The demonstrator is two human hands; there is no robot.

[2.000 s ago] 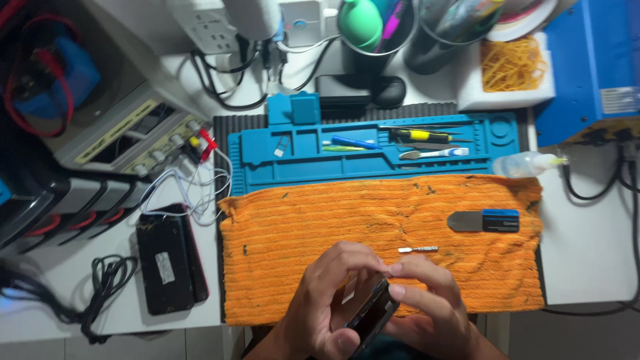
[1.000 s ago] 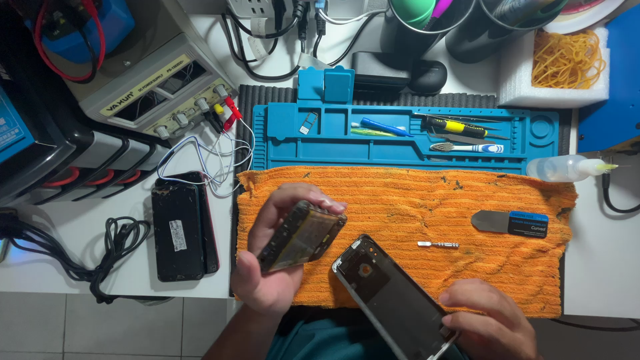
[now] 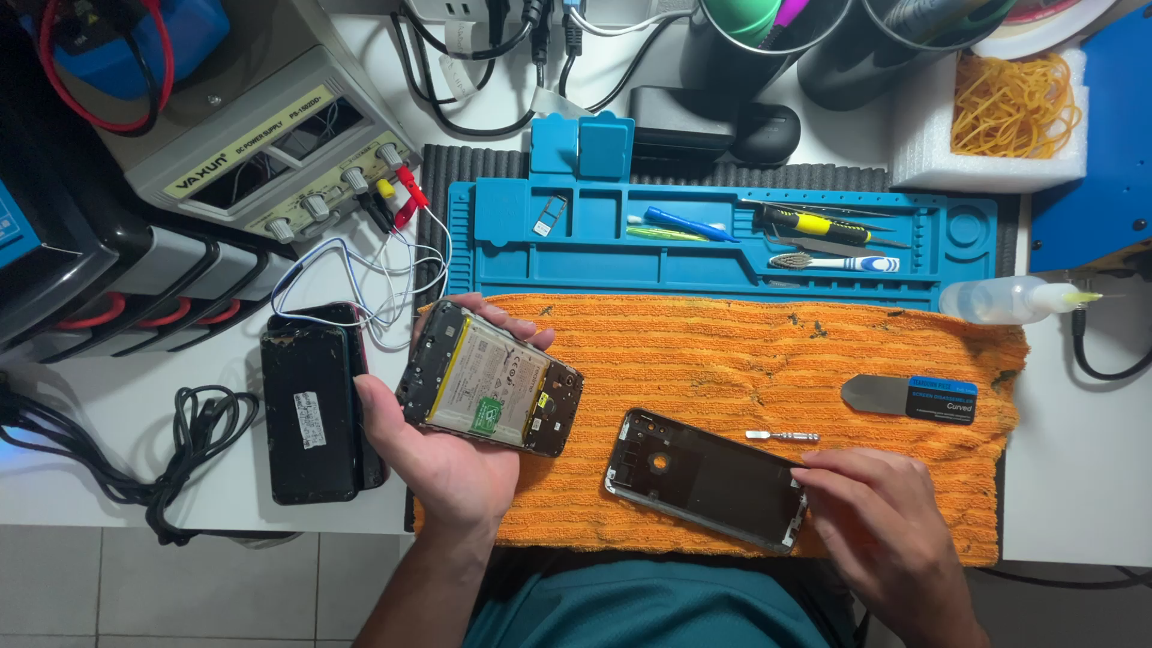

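My left hand (image 3: 450, 450) holds an opened smartphone body (image 3: 490, 382), its silver battery and a green sticker facing up. To its right, the phone's dark back cover (image 3: 706, 477) lies inside up on an orange cloth (image 3: 684, 360). The fingertips of my right hand (image 3: 873, 513) touch the right end of that cover; whether they grip it is not clear. A small metal screwdriver bit (image 3: 783, 436) lies just above my right hand. Further right on the cloth is a thin metal pry blade (image 3: 877, 394) with a black and blue handle.
Behind the cloth, a blue silicone mat (image 3: 576, 265) holds a yellow-black screwdriver (image 3: 814, 223), a toothbrush (image 3: 832, 262) and a SIM tray (image 3: 549, 216). A plastic bottle (image 3: 999, 300) stands or lies at right. Two phones (image 3: 310, 414), wires and a DC power supply (image 3: 270, 153) are at left.
The two phone parts, together in my hands two seconds ago, are apart. Since one second ago, my left hand has turned the body battery up, and the back cover has come down to the cloth.
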